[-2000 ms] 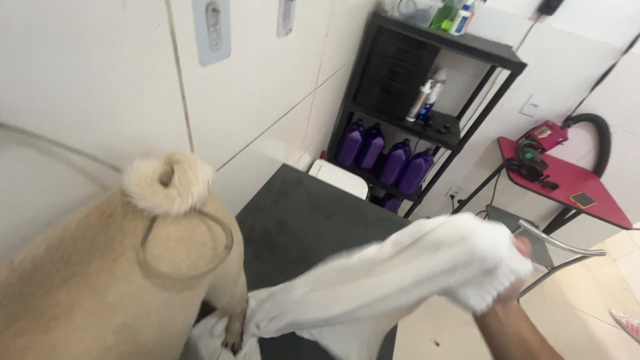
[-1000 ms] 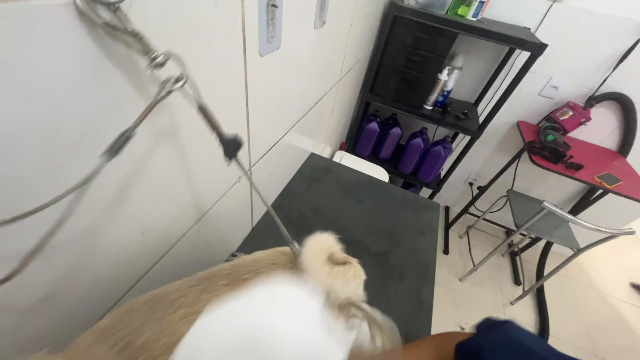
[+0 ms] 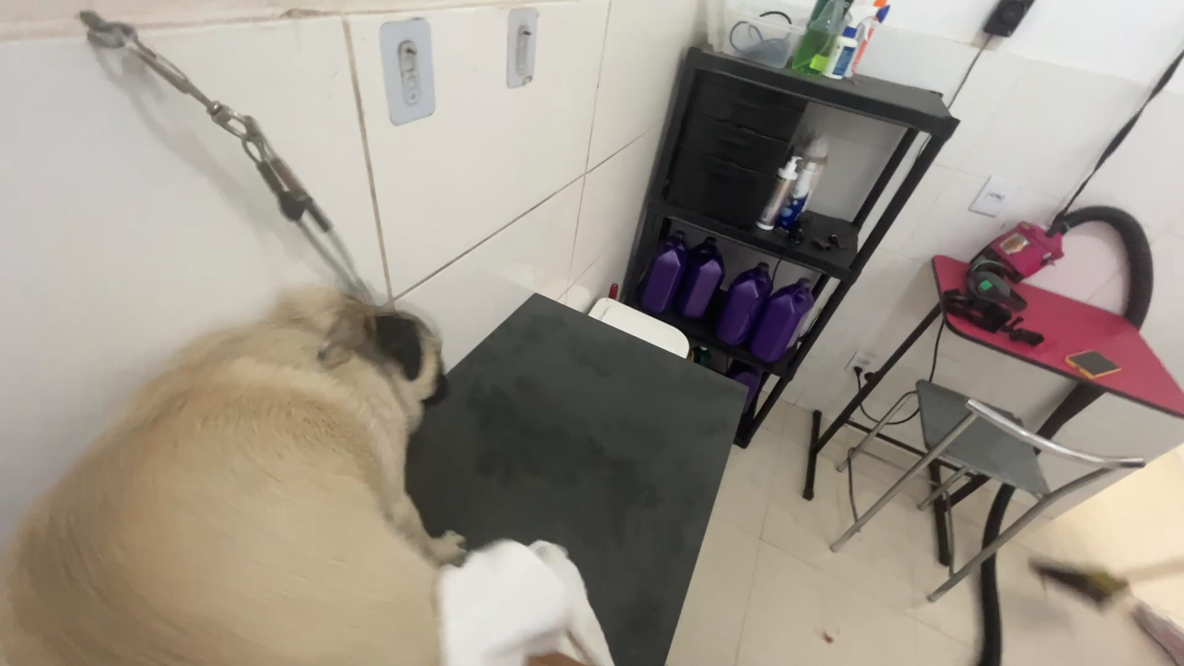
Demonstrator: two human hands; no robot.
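Note:
A fawn pug (image 3: 268, 462) with a dark face fills the left side on a dark grooming table (image 3: 592, 435), its head toward the wall and the table's far end. A steel cable tether (image 3: 264, 157) runs from the wall down behind its head. One front paw rests on the tabletop. Beside that paw is a bunched white towel (image 3: 504, 597). Only a little of my right hand (image 3: 555, 659) shows at the bottom edge, against the towel; its fingers are mostly hidden. My left hand is out of view.
Beyond the table stand a white container (image 3: 638, 326) and a black shelf (image 3: 832, 88) with purple jugs (image 3: 745, 305) and bottles. At right are a pink table (image 3: 1064, 342) with a dryer, and a metal-framed chair (image 3: 980, 435). A blurred object (image 3: 1082, 583) is at lower right.
The pug has turned: its head now shows where its curled tail was toward the table's far end. The towel, stretched out two seconds ago, is bunched near its front paw.

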